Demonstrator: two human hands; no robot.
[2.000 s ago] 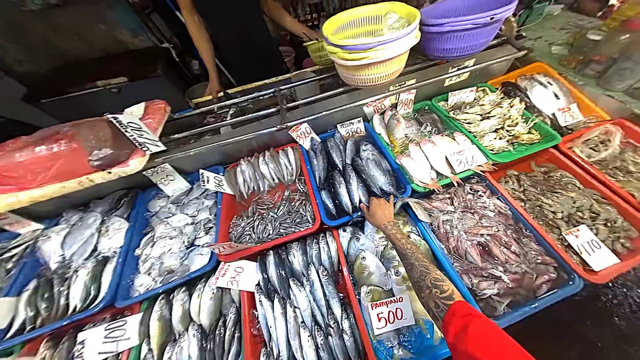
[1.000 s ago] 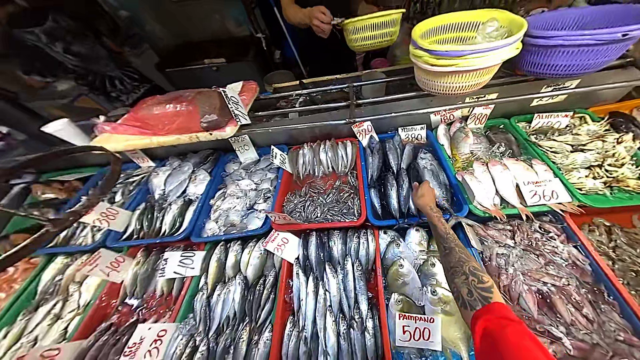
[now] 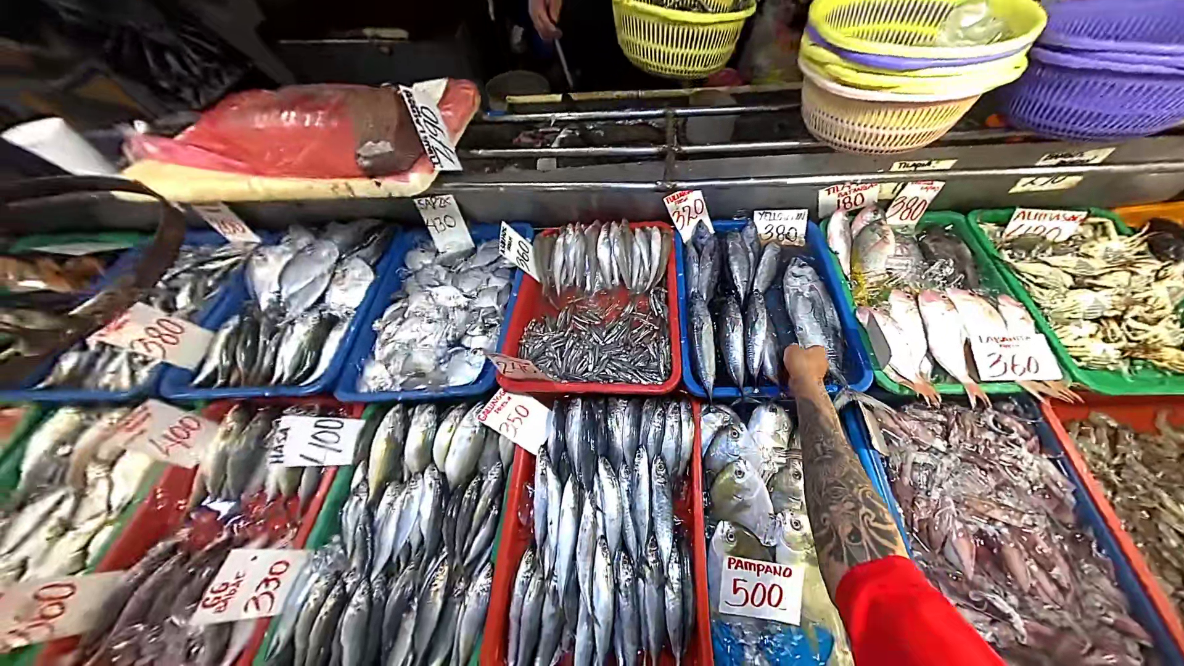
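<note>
My right hand (image 3: pixel 807 363), below a tattooed forearm and a red sleeve, reaches to the front edge of a blue tray (image 3: pixel 860 365). It is at the lower end of a large silvery fish (image 3: pixel 814 305); whether its fingers grip the fish cannot be told. Smaller dark-backed fish (image 3: pixel 731 338) lie left of it in the same tray. Flat silver fish (image 3: pixel 743 495) with a price card (image 3: pixel 761 589) lie below the forearm's left side. To the right of the forearm is a tray of squid (image 3: pixel 990 499). My left hand is out of view.
Trays of small fish (image 3: pixel 601 342), long slim fish (image 3: pixel 601 518), pinkish fish (image 3: pixel 943 333) and crabs (image 3: pixel 1101 296) surround the hand. Behind run metal rails (image 3: pixel 592 153), stacked yellow baskets (image 3: pixel 888 111) and purple baskets (image 3: pixel 1101 83). Another person's hand (image 3: pixel 546 17) shows at the top.
The large fish now lies more upright in its tray, near my right hand. The other person's yellow basket has moved right, away from their visible hand. The view has shifted.
</note>
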